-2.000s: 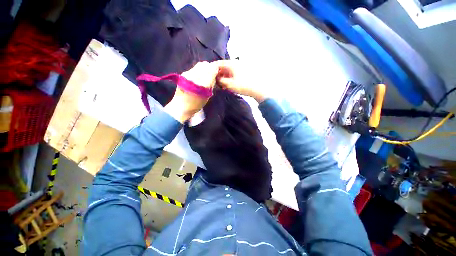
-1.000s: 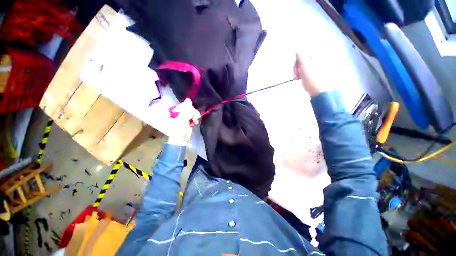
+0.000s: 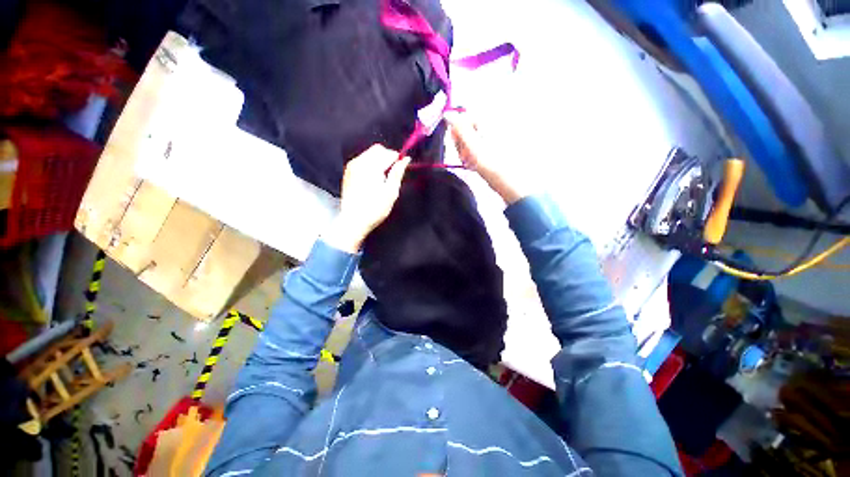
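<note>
A heap of dark fabric pieces runs up the table in front of me, narrowed where a magenta tie strip goes around it. My left hand is at the left side of the narrow part, its fingertips pinching the strip. My right hand is at the right side, its fingers closed on the strip. The strip crosses the cloth between the hands. Its loose ends lie above them, one over the dark cloth and one on the white table cover.
The white ironing table lies under the cloth. A steam iron with an orange handle stands at the right. A grey sleeve board is at the upper right. Tan cardboard, a red crate and a wooden rack are at the left.
My right hand has come back from the far right to beside the cloth. My left hand has moved slightly up and right. The loose strip ends now lie above the hands.
</note>
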